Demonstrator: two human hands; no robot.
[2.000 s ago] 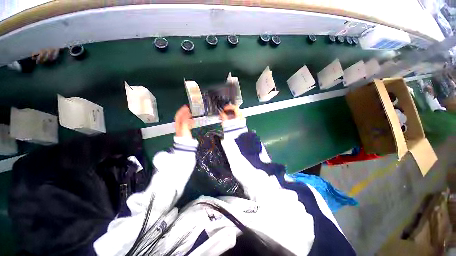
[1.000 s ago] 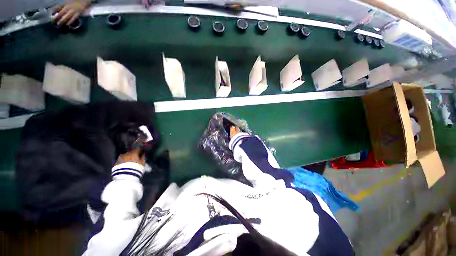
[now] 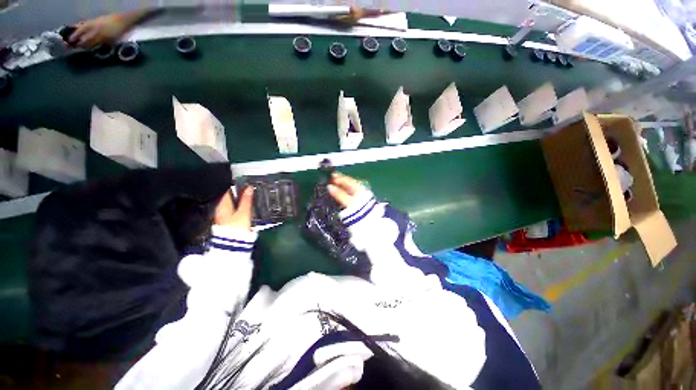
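My left hand (image 3: 235, 209) holds a flat dark accessory pack (image 3: 275, 199) above the green belt, with a white edge showing beneath it. My right hand (image 3: 347, 190) holds a small black part (image 3: 326, 166) between its fingertips, just above the thin black poly bag (image 3: 330, 228). The large black sack (image 3: 114, 259) lies in a heap at the left, beside my left hand. White unit cartons (image 3: 285, 124) stand open in a row beyond the white line, and another one (image 3: 349, 122) stands nearly ahead of my right hand.
Black round parts (image 3: 337, 51) stand along the belt's far side. Another person's hand (image 3: 95, 30) is at the far left. A brown shipping carton (image 3: 568, 179) with open flaps is at the right. A blue bag (image 3: 488, 282) hangs at the belt edge near a red item (image 3: 546, 239).
My left hand has come out from the black sack with the accessory pack and moved right. My right hand has lifted from the poly bag with the small black part.
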